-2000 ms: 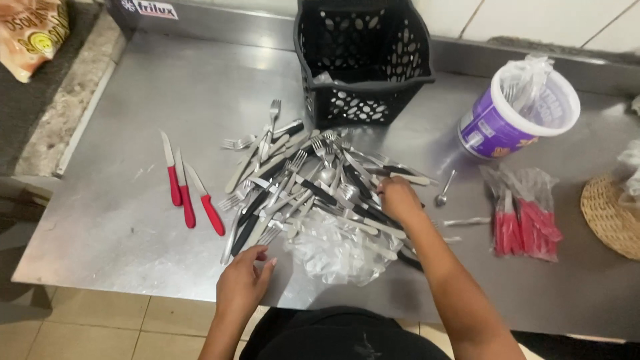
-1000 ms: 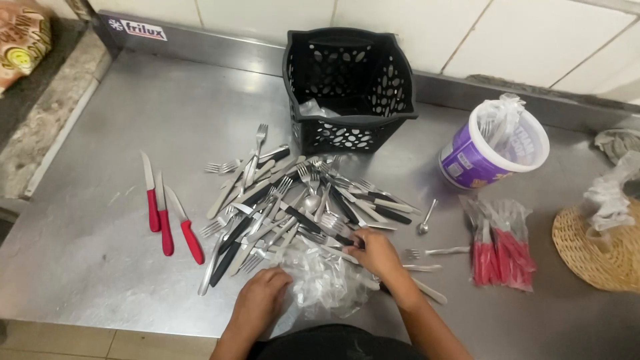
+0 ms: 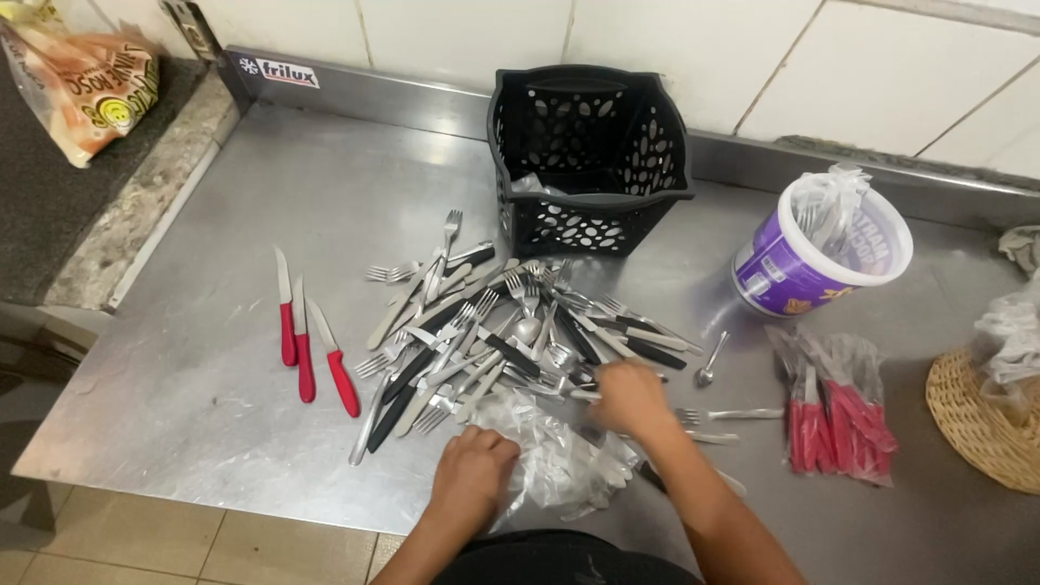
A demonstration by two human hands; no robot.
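A loose pile of forks, spoons and table knives point(image 3: 512, 353) with black or pale handles covers the middle of the steel counter. My left hand point(image 3: 475, 463) rests at the left edge of a crumpled clear plastic bag point(image 3: 561, 459), its fingers curled against the plastic; whether it grips the bag is unclear. At the pile's right lower side is my right hand point(image 3: 630, 398), blurred, fingers down among the cutlery; what it holds is hidden. Three red-handled knives point(image 3: 303, 349) lie apart on the left. A small spoon point(image 3: 712, 359) and a fork point(image 3: 731, 414) lie right of the pile.
Behind the pile stands a black plastic basket point(image 3: 597, 203) with plastic inside. To the right are a purple and white tub point(image 3: 772, 252) holding bagged forks, bagged red-handled knives point(image 3: 837, 422) and a wicker item point(image 3: 975, 422) under plastic. A printed food bag point(image 3: 89, 89) lies at the far left.
My left hand has come onto the plastic bag, from beside it two seconds ago. A fork seen by my right hand one second ago no longer shows there.
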